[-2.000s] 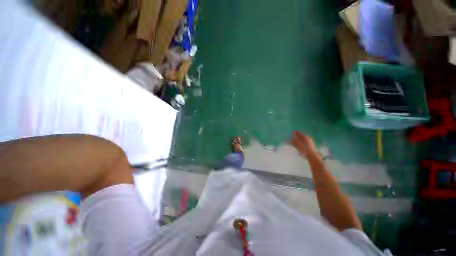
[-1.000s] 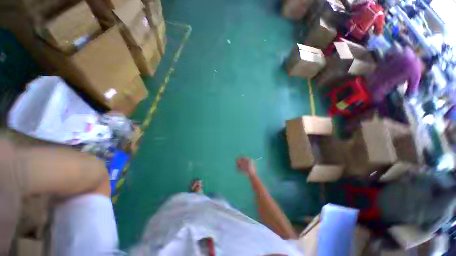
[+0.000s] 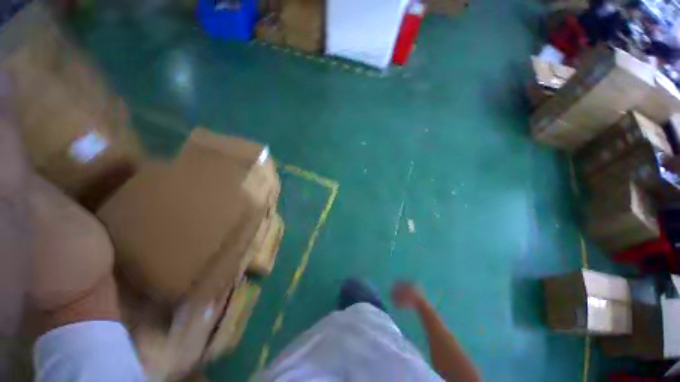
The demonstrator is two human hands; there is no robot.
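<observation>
My right hand (image 3: 406, 295) hangs low over the green floor near the bottom centre, small and blurred. Nothing shows in it, but its fingers cannot be made out. My left arm is raised and bent at the left edge, and its hand is out of the picture. Stacked brown cartons (image 3: 186, 216) stand close on my left, beside and partly behind that arm. Another brown carton (image 3: 89, 149) with a white label is behind them at the upper left.
A yellow line (image 3: 309, 250) runs on the green floor beside the stack. Cartons (image 3: 585, 302) line the right side, some open. A blue bin (image 3: 228, 19), a white panel-like object (image 3: 363, 30) and a red object (image 3: 407, 37) stand at the far top.
The view has moved along the green aisle. The brown carton stack is now close on the left, and the white bag-like item there has left view. My right hand still hangs low.
</observation>
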